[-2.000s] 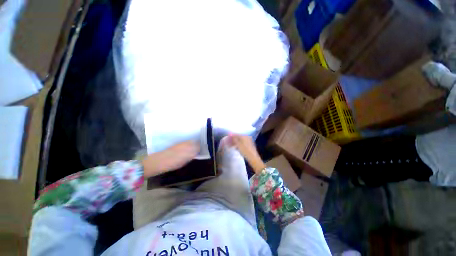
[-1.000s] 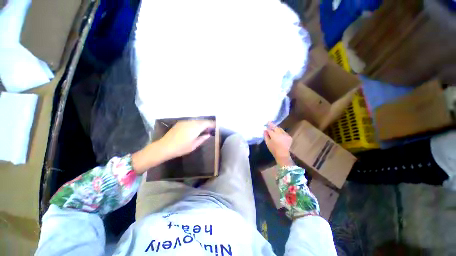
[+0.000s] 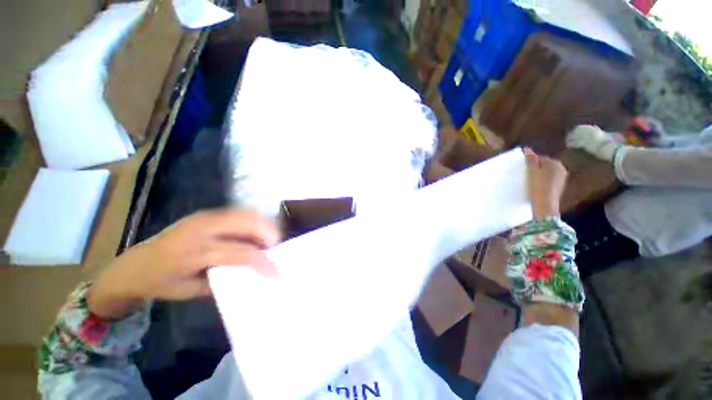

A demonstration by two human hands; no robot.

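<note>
A long white foam sheet is stretched across in front of my chest. My left hand grips its left end by the upper edge. My right hand holds its right end, raised higher. A brown open-top carton shows only in part behind the sheet; its lower part is hidden. Behind it stands the large bag of foam sheets, bright white in clear crinkled plastic.
Foam pads and longer foam sheets lie on the cardboard-covered table at left. Brown cartons lie at lower right. Blue bins and flattened cartons are at upper right. A person's gloved hand is at right.
My left hand has left the carton and my right hand has left the bag. Both now hold a foam sheet, raised and spread over the carton. The view has tilted upward.
</note>
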